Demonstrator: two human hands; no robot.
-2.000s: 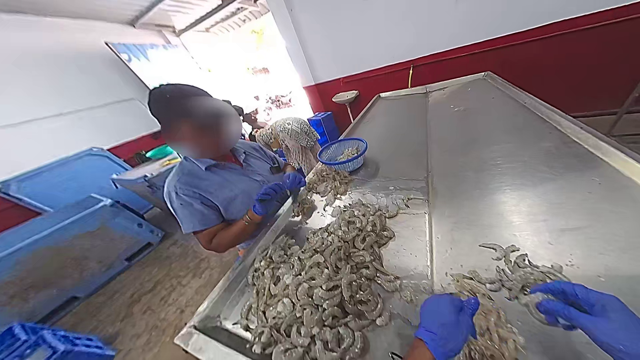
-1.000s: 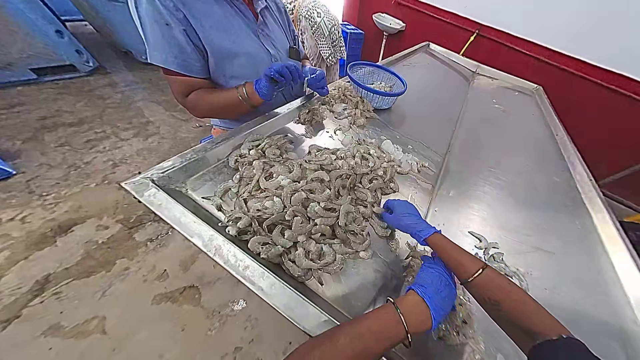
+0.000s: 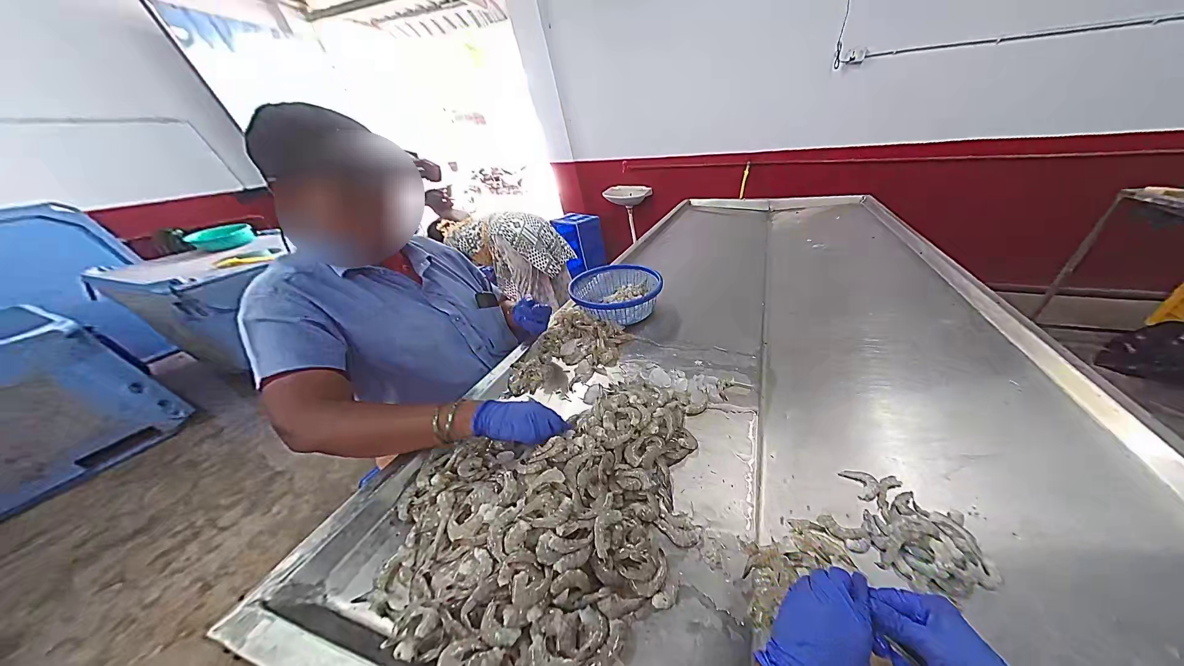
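Note:
Both my hands wear blue gloves and meet at the lower right of the head view, over a stainless steel table (image 3: 851, 370). My left hand (image 3: 819, 618) has its fingers curled close against my right hand (image 3: 930, 629); whether a shrimp is between them is hidden. Just beyond them lies a small pile of shrimp (image 3: 934, 546), with a heap of what looks like shrimp shells and heads (image 3: 786, 555) at its left. A large heap of shrimp (image 3: 555, 546) covers the table's near left part.
Across the table's left edge stands a co-worker (image 3: 379, 324), one gloved hand (image 3: 520, 422) at the large heap. A blue plastic basket (image 3: 618, 294) with shrimp stands farther back beside a smaller heap (image 3: 573, 347). Blue tubs (image 3: 74, 407) stand at far left.
A second ago one of my hands was at the large heap; now both are together at the lower right. The co-worker's hands have moved apart, one to the large heap. The view has tilted up.

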